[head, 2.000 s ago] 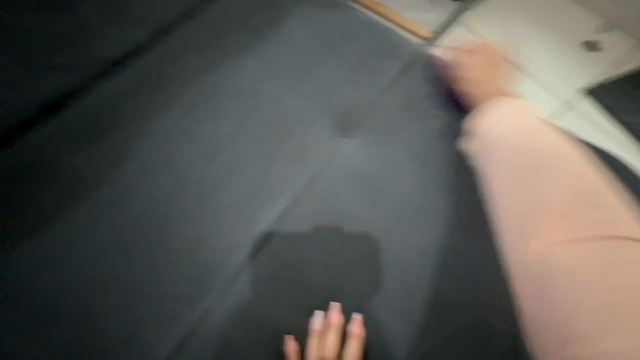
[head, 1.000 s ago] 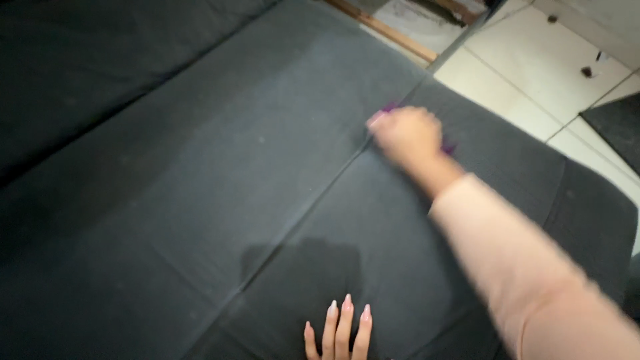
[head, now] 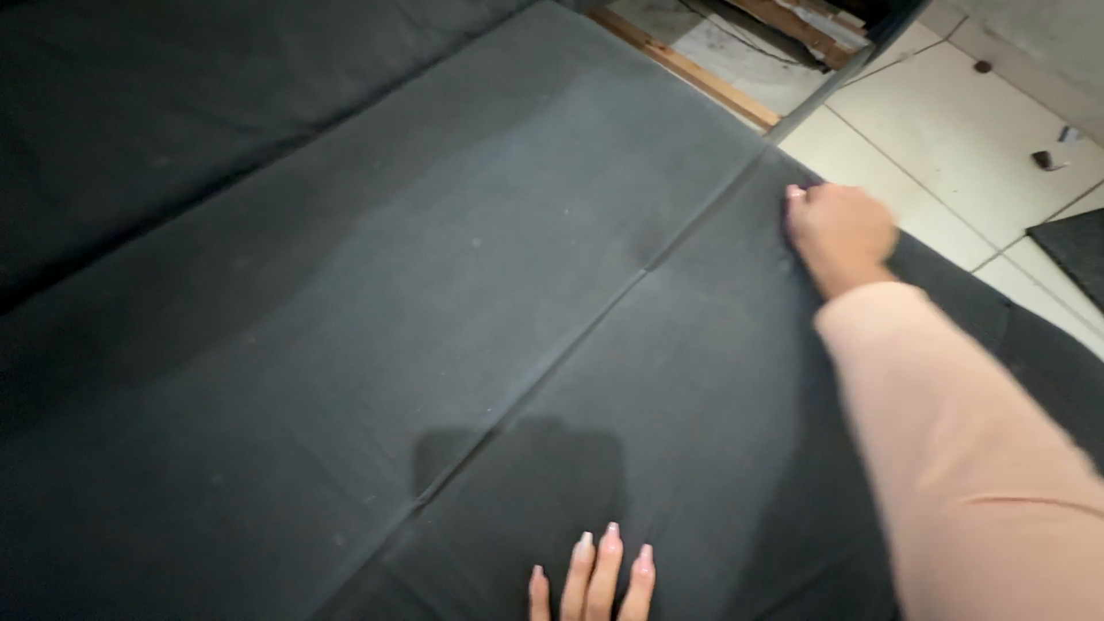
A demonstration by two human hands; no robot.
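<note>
Dark grey upholstery fabric, most likely a sofa seat, fills most of the view, with a seam running diagonally across it. My right hand, below a light pink sleeve, is closed on the fabric near its far right edge. A sliver of something dark purple shows at its fingers; most of that thing is hidden in the grip. At the bottom, my left hand lies flat with fingers apart on the fabric; only its fingers are in view.
A dark upholstered back or cushion rises at the upper left. Beyond the seat are a wooden frame rail and an open frame with wood pieces. Pale floor tiles carry small dark bits, and a black mat lies at the right.
My right hand has moved over the fabric from beside the seam to the right, near the edge. My left hand has stayed at the bottom of the view.
</note>
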